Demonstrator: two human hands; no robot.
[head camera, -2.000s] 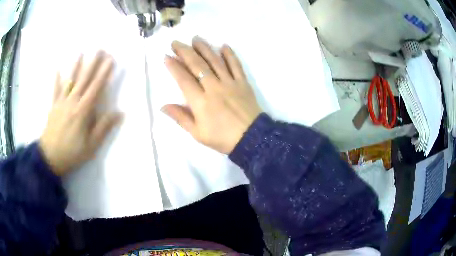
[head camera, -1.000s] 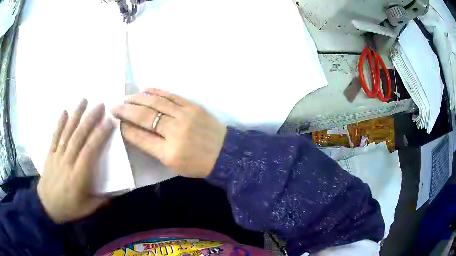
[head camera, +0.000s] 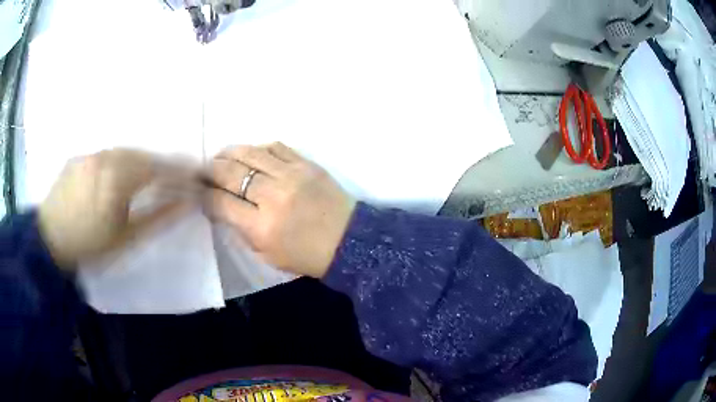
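A white garment panel (head camera: 337, 94) covers the table under the machine's presser foot (head camera: 206, 30). A long straight fold or seam (head camera: 204, 133) runs down from the foot toward me, and its lower end hangs at the front edge. My right hand (head camera: 275, 200), with a ring, lies bent over the cloth, fingertips at the seam; its thumb and palm side are hidden. My left hand (head camera: 118, 200) is blurred, left of the seam, its fingers reaching toward my right fingertips. A small dark spot shows between the fingertips; I cannot tell what it is.
Red-handled scissors (head camera: 585, 126) lie right of the machine, beside a stack of white cut pieces (head camera: 652, 126). A ruler strip (head camera: 542, 188) runs along the front edge, above a brown-orange package (head camera: 577, 218). A printed sheet (head camera: 677, 271) is far right.
Both hands have moved down the cloth to the seam from flat, spread positions. In the last second, my left hand has risen toward my right fingertips; my right hand has barely moved.
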